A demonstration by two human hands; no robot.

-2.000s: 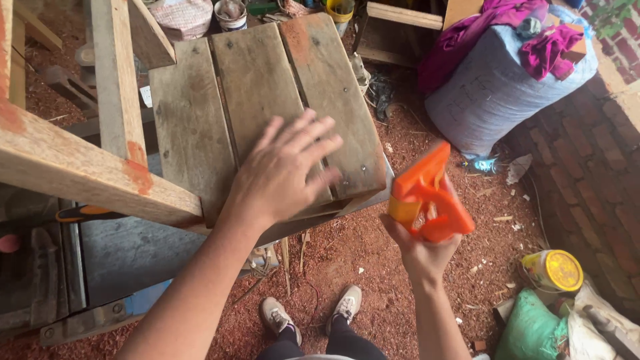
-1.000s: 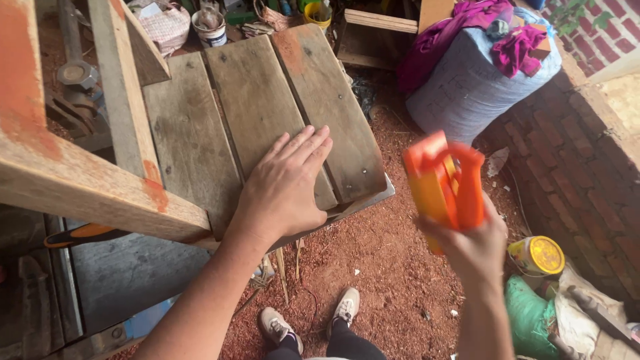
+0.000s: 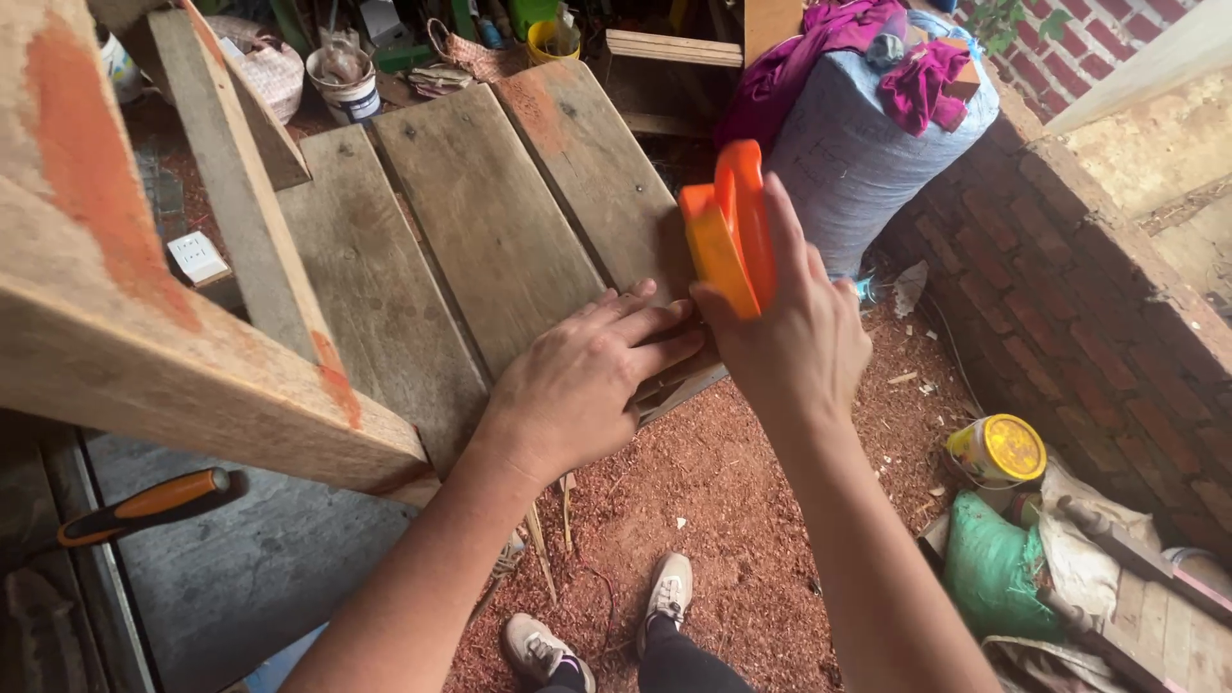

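My left hand (image 3: 587, 380) rests palm down on the near edge of a slatted wooden seat (image 3: 491, 212), its fingers pointing right. In my right hand (image 3: 794, 327) is an orange plastic hand tool (image 3: 733, 236) with a loop handle, perhaps a sanding block; its underside is hidden. The tool is at the seat's right edge, close to the left fingertips; whether it touches the wood I cannot tell. Orange-red patches mark the far end of the right slat and the wooden frame (image 3: 221, 385) joined to the seat at left.
An orange-and-black handled tool (image 3: 144, 505) lies on a grey surface (image 3: 260, 558) at lower left. A stuffed blue-grey sack (image 3: 857, 144) stands by the brick wall (image 3: 1068, 327). Buckets, including a yellow-lidded one (image 3: 1001, 450), and a green sack (image 3: 991, 568) sit around. Wood shavings cover the floor (image 3: 712, 520).
My right hand has brought the orange tool from beside the seat to its right edge. My left hand has shifted toward the seat's near edge, and its fingers now point right.
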